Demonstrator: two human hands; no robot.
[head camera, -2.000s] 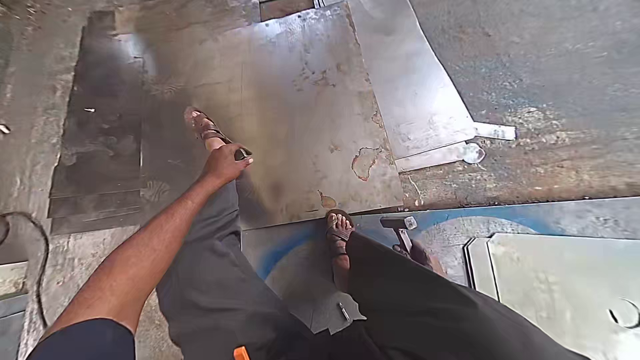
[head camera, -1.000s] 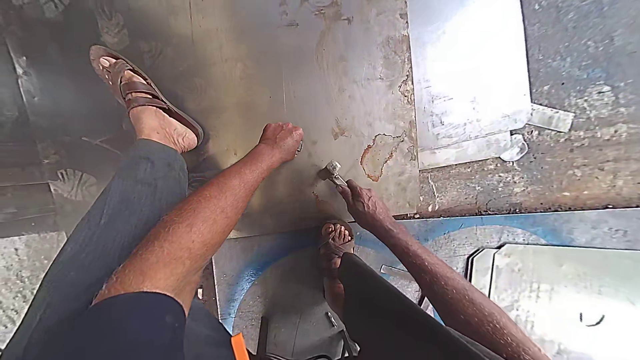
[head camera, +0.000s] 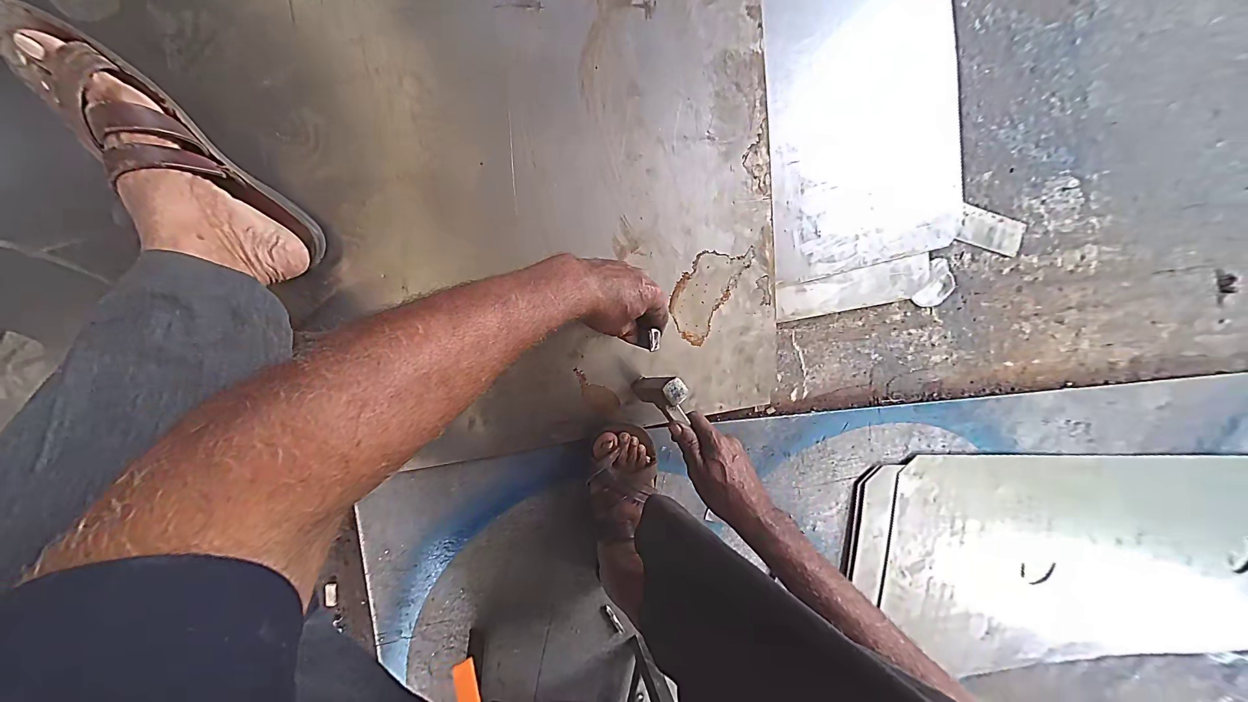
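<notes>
My left hand (head camera: 624, 297) is closed around a short metal piece (head camera: 650, 338), perhaps a punch or chisel, whose end sticks out below the fingers. It is over a large sheet of metal (head camera: 546, 146) near a rust-edged stain. Just below and to the right, my right hand (head camera: 721, 468) grips a hammer by its handle; the hammer's head (head camera: 663, 391) is over the near edge of the sheet, close to the metal piece but apart from it. Most of the hammer's handle is hidden by the fingers.
My sandalled feet are on the sheet (head camera: 166, 146) and at its near edge (head camera: 624, 478). Bright metal sheet (head camera: 868, 127) and small offcuts (head camera: 990, 230) lie at the upper right. Stacked cut plates (head camera: 1072, 565) lie at the lower right, on a plate with blue paint (head camera: 448, 526). An orange object (head camera: 466, 681) shows at the bottom.
My left hand has moved right across the sheet, towards the rusty stain. The hammer, low beside my right leg two seconds ago, is now over the sheet's near edge. The view has moved closer.
</notes>
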